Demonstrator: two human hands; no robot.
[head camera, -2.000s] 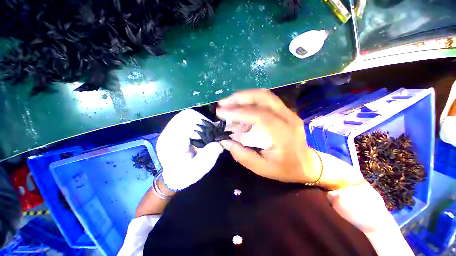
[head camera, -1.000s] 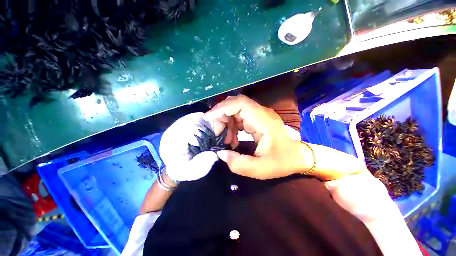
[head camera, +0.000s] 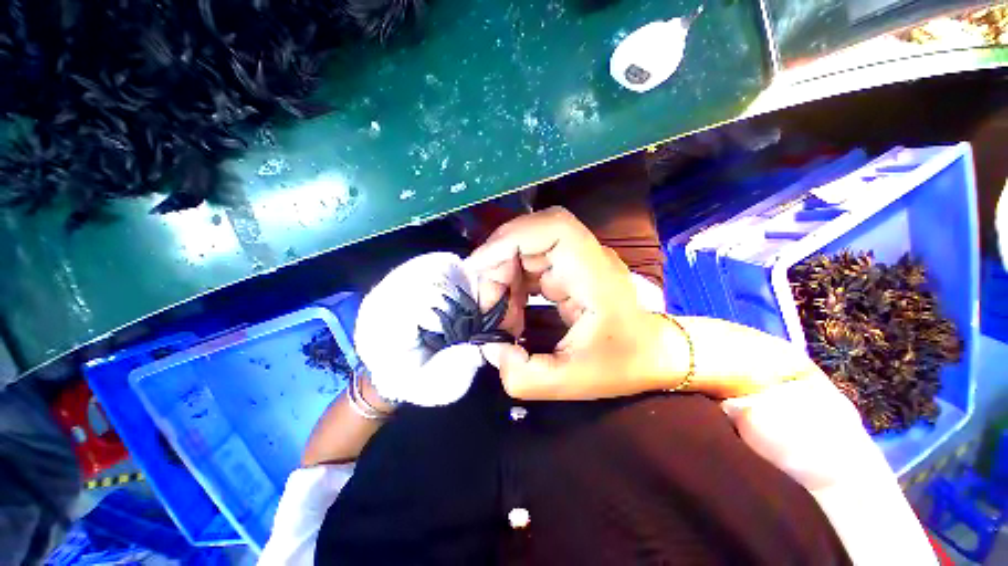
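A black spiky piece (head camera: 462, 321) with pointed leaves spread like a star is held over the lap, just in front of the bench edge. My left hand (head camera: 411, 332), in a white knit glove, is closed around its left and lower side. My bare right hand (head camera: 575, 315) has its thumb and fingertips on the right side of the piece, pinching its leaves. The part of the piece inside the glove is hidden. A white squeeze bottle (head camera: 650, 55) lies on the green bench.
A dark heap of loose black pieces (head camera: 144, 100) covers the bench's left. The green bench top (head camera: 464, 122) curves across. A blue crate (head camera: 962, 276) at right holds brown-black pieces; another blue crate (head camera: 238, 409) at left has a few black pieces in a corner.
Both hands stay on the piece; the right fingers have curled closer to its right side. The view has shifted, so the bottle shows higher and further left.
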